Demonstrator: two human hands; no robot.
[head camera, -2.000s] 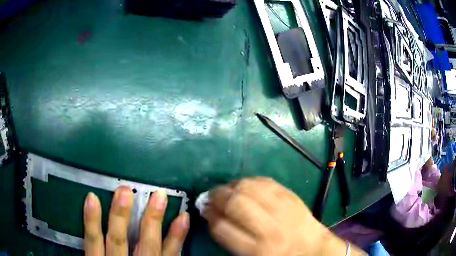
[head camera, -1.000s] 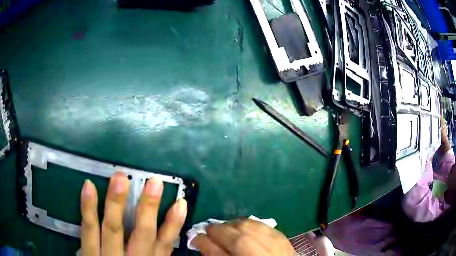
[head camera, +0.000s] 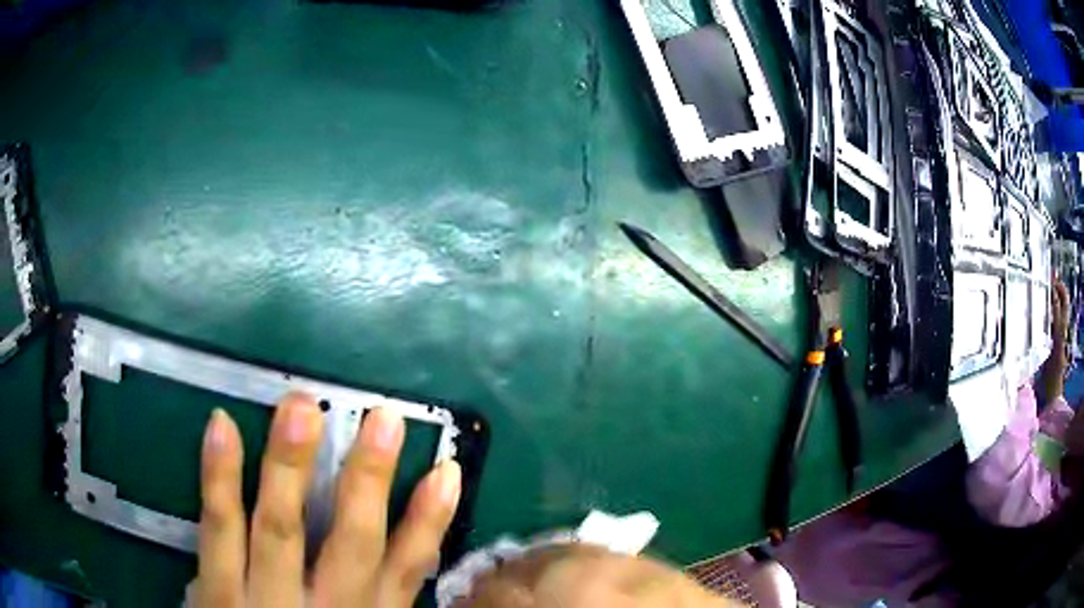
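Note:
A silver phone middle frame with black edges (head camera: 196, 366) lies flat on the green bench at lower left. My left hand (head camera: 315, 511) rests on it with spread fingers, pressing across its right half. My right hand (head camera: 583, 580) is at the bottom edge, partly cut off, close to the frame's lower right corner. It holds a crumpled white wiping cloth (head camera: 621, 532), which shows on both sides of the hand. The right fingertips are hidden.
A dark pointed rod (head camera: 704, 292) and black-orange pliers (head camera: 799, 425) lie right of centre. Loose frames (head camera: 704, 158) lie at upper right, with a parts tray (head camera: 977, 311) beyond. Another frame (head camera: 19, 255) is at the left edge. A person in pink (head camera: 1008, 475) sits at right.
My right hand has moved down towards the bottom edge, and more of the white cloth shows. My left hand stays on the frame. The whole view has shifted slightly.

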